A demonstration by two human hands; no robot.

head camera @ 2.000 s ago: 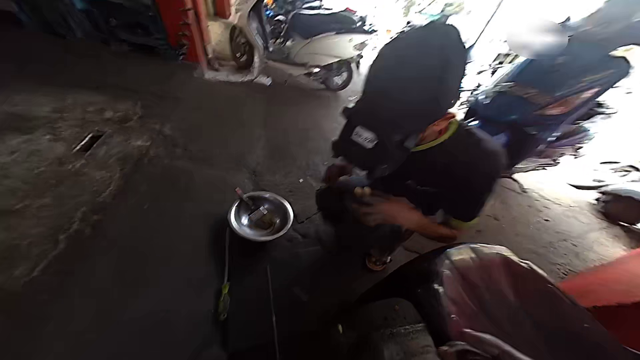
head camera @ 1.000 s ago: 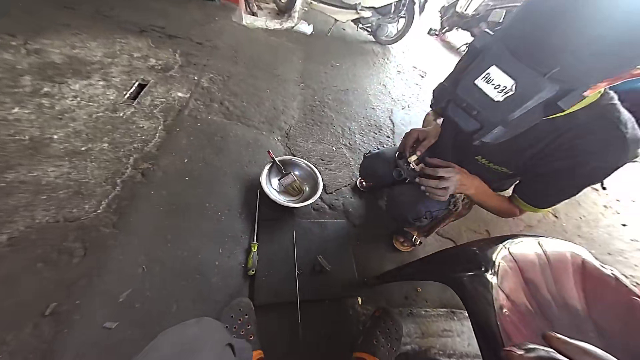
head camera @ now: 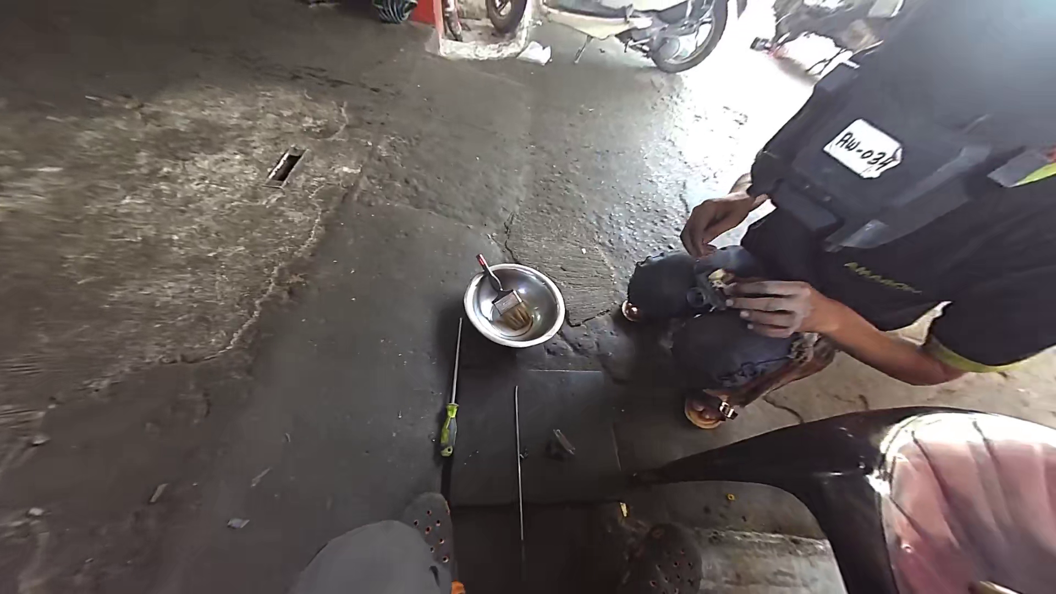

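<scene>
A fingertip, apparently of my right hand (head camera: 990, 587), shows at the bottom right edge against a pinkish, creased cover (head camera: 965, 495) with a glossy black curved panel (head camera: 833, 462). The rest of that hand is cut off; my left hand is out of frame. A steel bowl (head camera: 549, 289) stands on the floor, a flat paintbrush (head camera: 507, 304) leaning in it with its bristles down. Below the bowl lie a screwdriver with a green handle (head camera: 449, 429), a long thin metal rod (head camera: 519, 462) and a small dark piece (head camera: 563, 443).
A co-worker (head camera: 907, 223) crouches at the right, holding a small dark part (head camera: 708, 295) over the knees. My shoes (head camera: 431, 528) are at the bottom. Parked motorcycles (head camera: 681, 33) stand at the top; a slot-like floor opening (head camera: 285, 167) is at the left.
The co-worker's hands, close together on the part one second ago, are now apart, with one raised off it. The view has tilted down since two seconds ago.
</scene>
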